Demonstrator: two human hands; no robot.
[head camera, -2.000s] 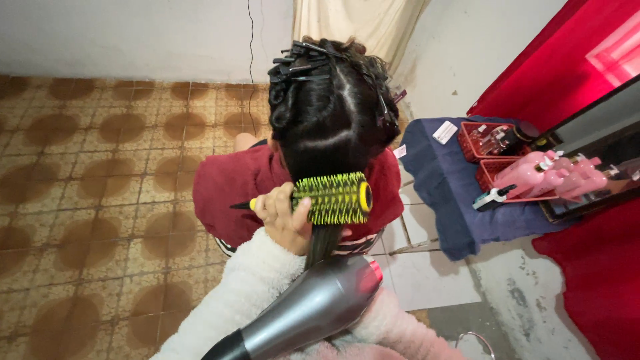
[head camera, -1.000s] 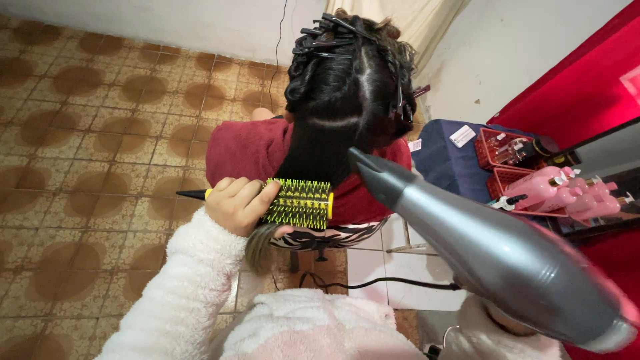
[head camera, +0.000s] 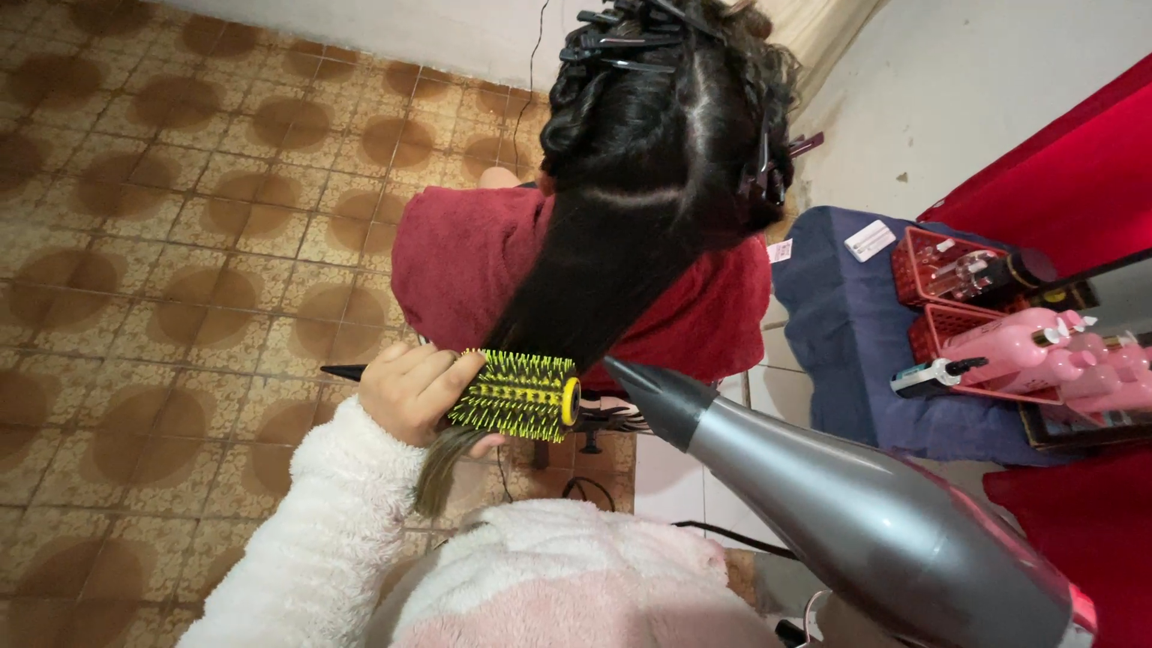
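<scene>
My left hand (head camera: 418, 391) grips a round hairbrush (head camera: 517, 396) with yellow-green bristles and a black handle tip. A stretched section of dark hair (head camera: 594, 270) runs from the seated person's head down to the brush, its lighter ends hanging below my fingers. Black sectioning clips (head camera: 621, 43) hold the rest of the hair up on the crown. At the right, a grey hair dryer (head camera: 864, 504) points its black nozzle toward the hair just beside the brush. My right hand is hidden behind the dryer's body. A dark red towel (head camera: 468, 261) covers the person's shoulders.
To the right, a blue cloth (head camera: 837, 315) covers a stand with red plastic baskets (head camera: 913, 270), pink bottles (head camera: 1008, 342) and a mirror. A black cord (head camera: 738, 537) runs below the dryer. Brown patterned floor tiles (head camera: 180, 270) lie to the left.
Two seconds ago the brush was close to the head; it now sits lower, near the hair's ends. The dryer has swung from the lower middle to the right, its nozzle now near the brush.
</scene>
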